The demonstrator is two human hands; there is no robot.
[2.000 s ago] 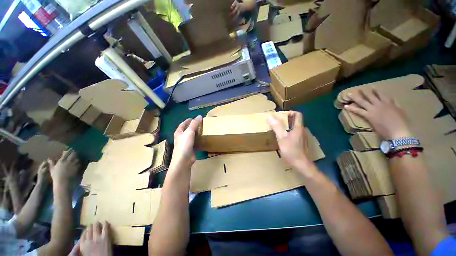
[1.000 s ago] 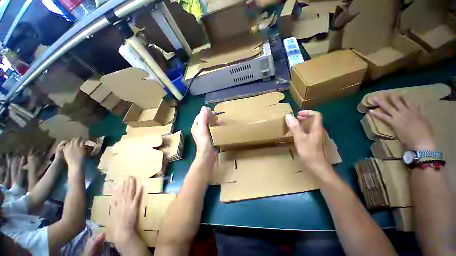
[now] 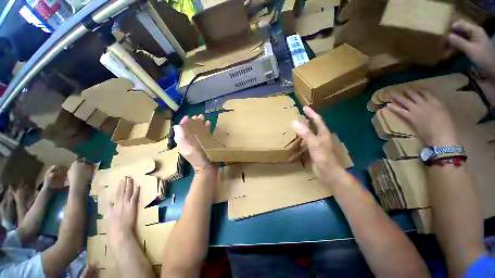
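A partly folded box [image 3: 249,154] lies in front of me on a flat die-cut blank [image 3: 271,191] with short dark slots. Its front wall stands up, and its broad panel with rounded end lies back, away from me. My left hand [image 3: 192,140] is at the box's left end, with the fingers against a raised side flap. My right hand [image 3: 317,138] is at the right end, thumb and fingers around the side flap there. The parts under my fingers are hidden.
Stacks of blanks stand at left [image 3: 130,179] and right [image 3: 393,182], with other people's hands on them. Closed boxes [image 3: 331,70] and a grey vented case [image 3: 233,76] are behind. An open-lid box [image 3: 135,130] stands back left. At upper right another hand holds a blurred box [image 3: 417,21].
The box's wall has folded down lower and its broad rear panel now shows open. My hands have moved to its side flaps. A box has been lifted by another person at upper right.
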